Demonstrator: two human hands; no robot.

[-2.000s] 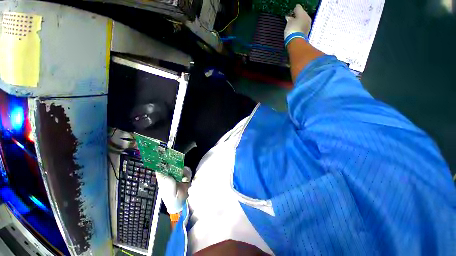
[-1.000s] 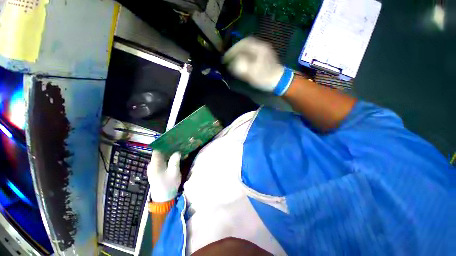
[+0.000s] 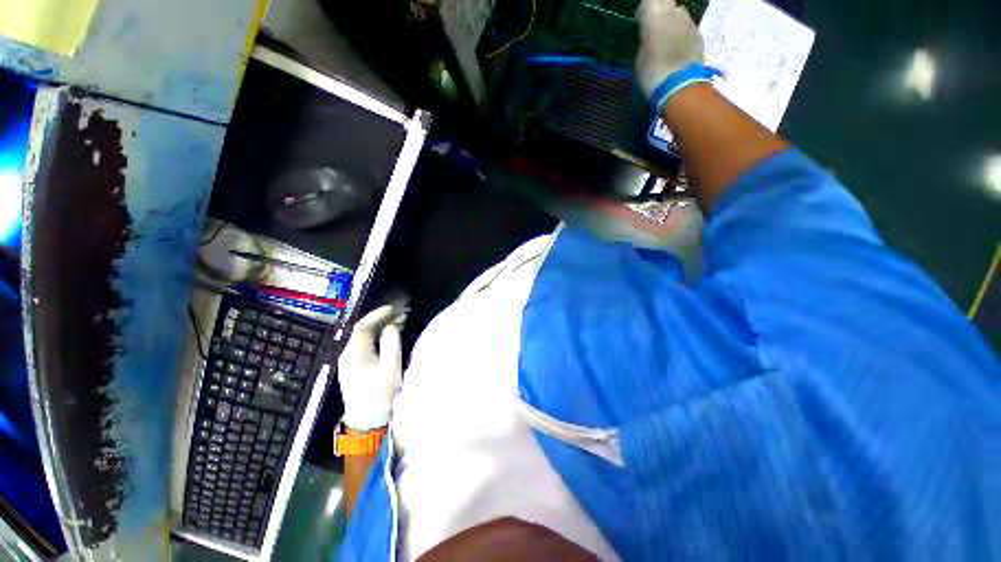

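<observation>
My left hand (image 3: 371, 371), in a white glove with an orange band at the wrist, is beside the keyboard tray's edge. It holds nothing and its thumb and fingers are apart. My right hand (image 3: 670, 49), in a white glove with a blue wrist band, is at the top edge over the bench, beside the slotted board holder (image 3: 593, 104). Its fingertips are cut off or hidden, so whether it grips anything cannot be told. A dark green area, perhaps circuit boards (image 3: 598, 20), lies left of it.
A black keyboard (image 3: 255, 417) and a dark mouse (image 3: 316, 198) are on the white-edged tray. Pens (image 3: 296, 294) lie between them. The machine's worn front edge (image 3: 82, 329) is at the left. A white record sheet (image 3: 763, 55) lies right of my right hand.
The green circuit board is gone from my left hand, which is now empty. My right hand has moved up and right to the bench. The view has shifted slightly.
</observation>
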